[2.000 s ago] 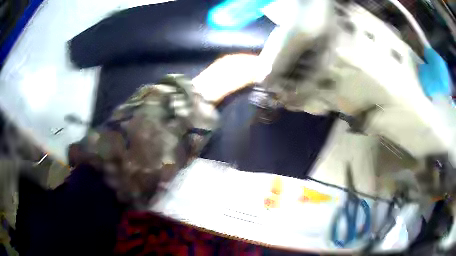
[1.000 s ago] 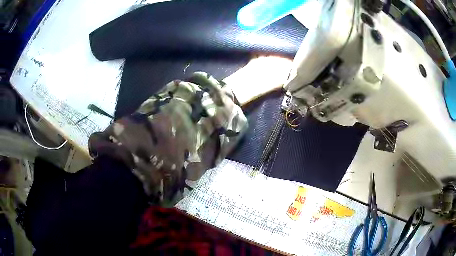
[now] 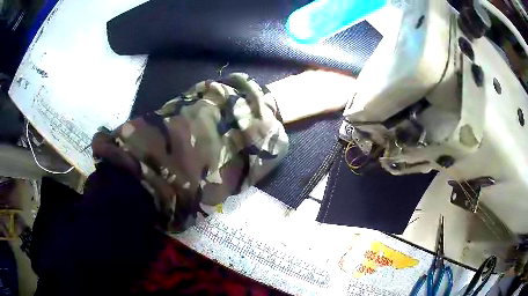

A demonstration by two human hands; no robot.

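Observation:
A dark ribbed fabric panel point(image 3: 301, 153) lies on the machine table, left of and below the needle area point(image 3: 347, 130). A second dark panel point(image 3: 376, 193) with a pale stitched line along its left edge lies to its right, with a narrow gap between them at the front. A larger dark piece point(image 3: 191, 29) lies folded behind. My left arm, in a camouflage sleeve with bare forearm, crosses the cloth; my left hand is hidden behind the cream-white machine head point(image 3: 405, 63). My right hand is not in view.
Blue-handled scissors point(image 3: 433, 277) lie at the front right, beside another black-handled tool point(image 3: 481, 274). A light-blue lamp-like tube point(image 3: 333, 20) hangs above the cloth. The white table point(image 3: 260, 240) has an orange-yellow sticker point(image 3: 385, 256).
The view has steadied and shifted, so the machine head appears farther right. A gap now shows between the two panels' front edges below the needle. My left forearm still reaches behind the head.

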